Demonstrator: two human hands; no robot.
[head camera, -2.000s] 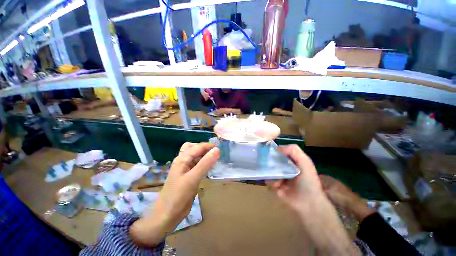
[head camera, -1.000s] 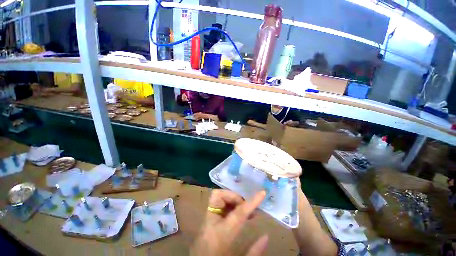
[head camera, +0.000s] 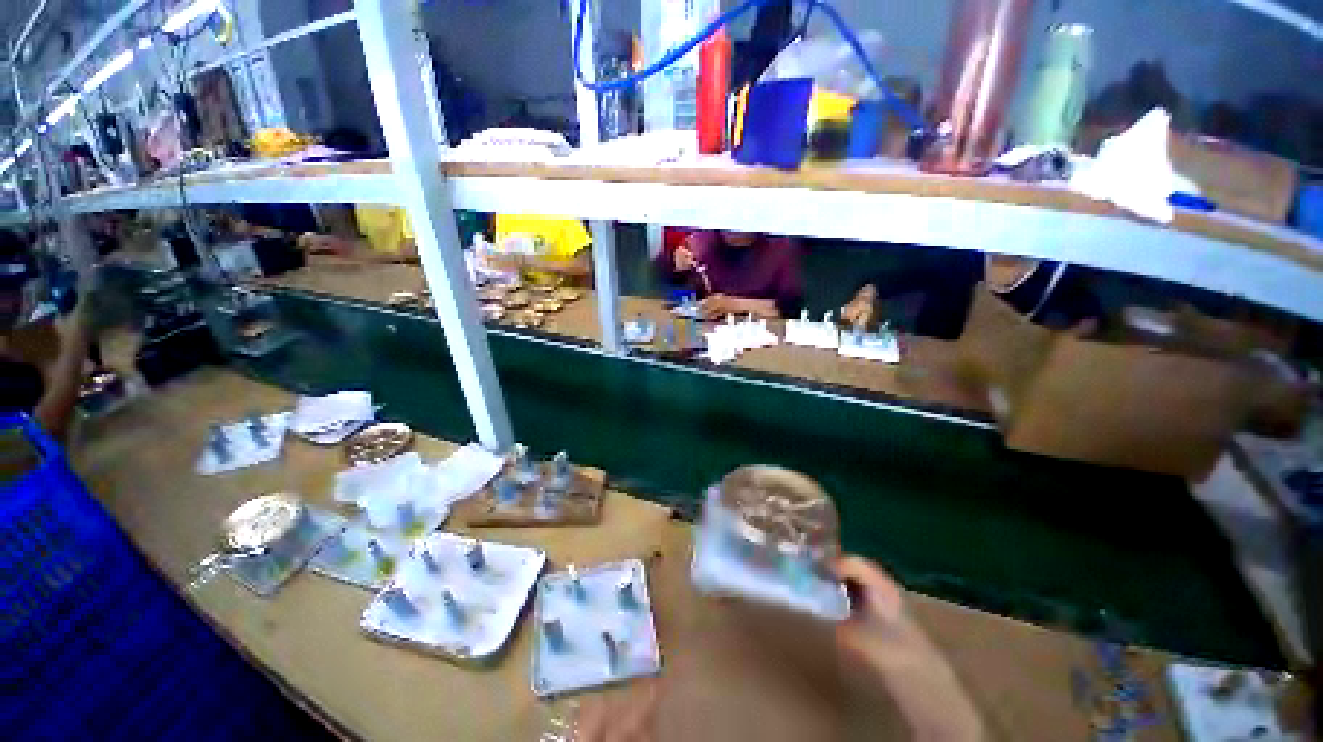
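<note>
An assembled unit (head camera: 776, 539), a coppery spoked disc raised above a white square plate, is held over the bench near the belt's edge. My right hand (head camera: 888, 638) grips it at its right side; the hand is partly blurred. My left hand (head camera: 617, 718) is low at the bottom edge, blurred and cut off, so its fingers cannot be made out. A square plate with posts (head camera: 596, 626) lies on the bench left of the unit. A larger thick white plate with posts (head camera: 454, 594) lies left of that.
A wooden block (head camera: 537, 496) with posts, white sheets (head camera: 331, 416) and another disc-topped unit (head camera: 264, 523) lie farther left. A blue crate (head camera: 109, 602) stands at the left. The green belt (head camera: 929, 500) runs behind the bench below a white shelf frame (head camera: 813, 207). People work across the belt.
The unit has gone from level in both hands to my right hand alone, its disc now facing me. My left hand has left it and dropped low. The view has swung left since a second ago.
</note>
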